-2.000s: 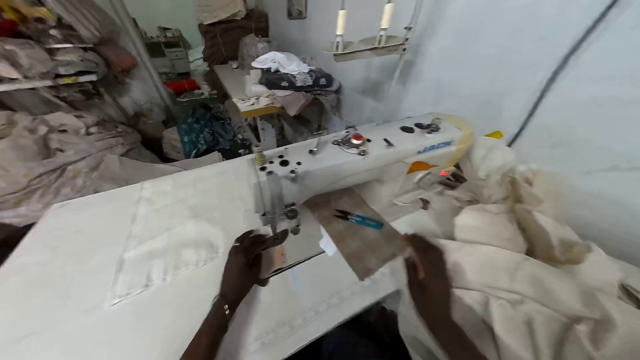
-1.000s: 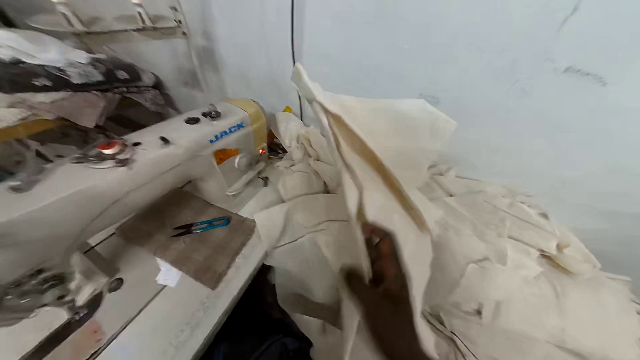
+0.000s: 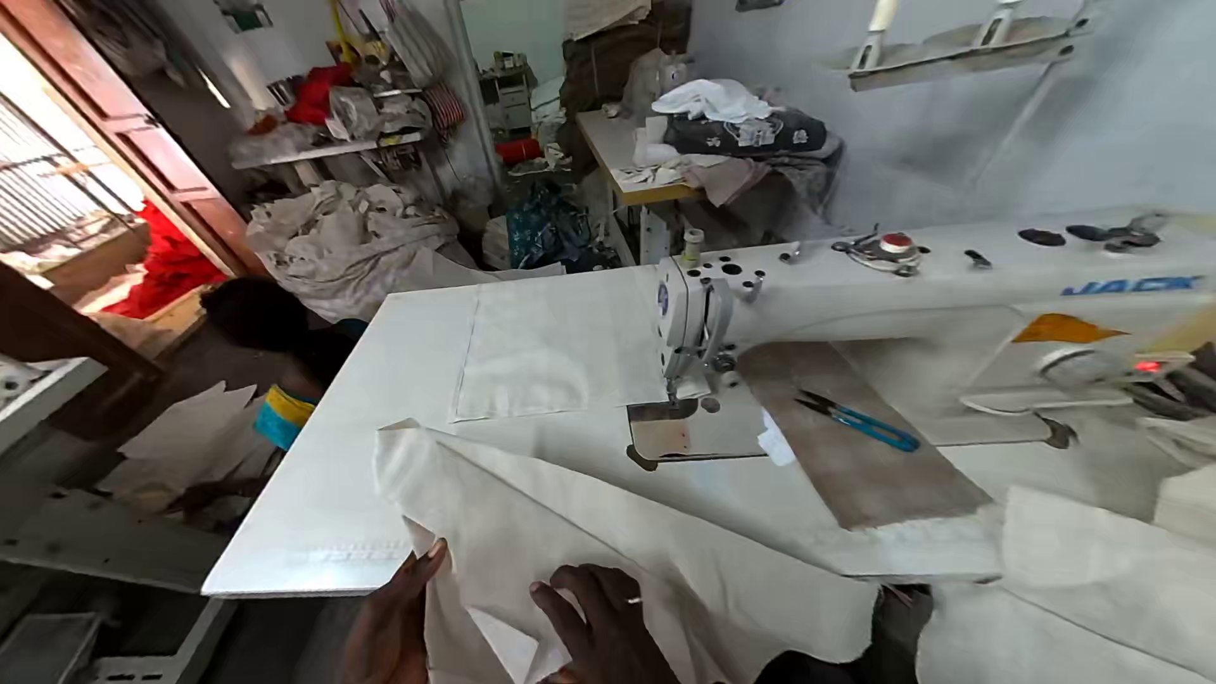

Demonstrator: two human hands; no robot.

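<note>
A cream fabric piece [image 3: 608, 532] with a seam or fold line lies across the front edge of the white sewing table [image 3: 332, 494]. My left hand [image 3: 394, 608] grips its left edge, the thumb on top. My right hand [image 3: 603, 617], with a ring, rests on the cloth with bent fingers; whether it pinches the cloth cannot be told. Behind is a Jack sewing machine [image 3: 855, 294], its presser foot [image 3: 689, 385] over the metal plate. Blue-handled thread snips [image 3: 860, 421] lie on a brown cloth [image 3: 855, 475] under the machine arm. Another cream panel [image 3: 560, 351] lies flat left of the needle.
More cream fabric [image 3: 1092, 589] is heaped at the right. On the floor at the left, a person [image 3: 285, 342] sits by cut cloth pieces [image 3: 199, 437]. Behind stand a cloth pile [image 3: 351, 237] and a second table [image 3: 608, 142] with folded fabrics.
The view has swung left from the fabric heap. A cream piece held up at the right one second ago is no longer raised; cream cloth now lies before the machine under both hands.
</note>
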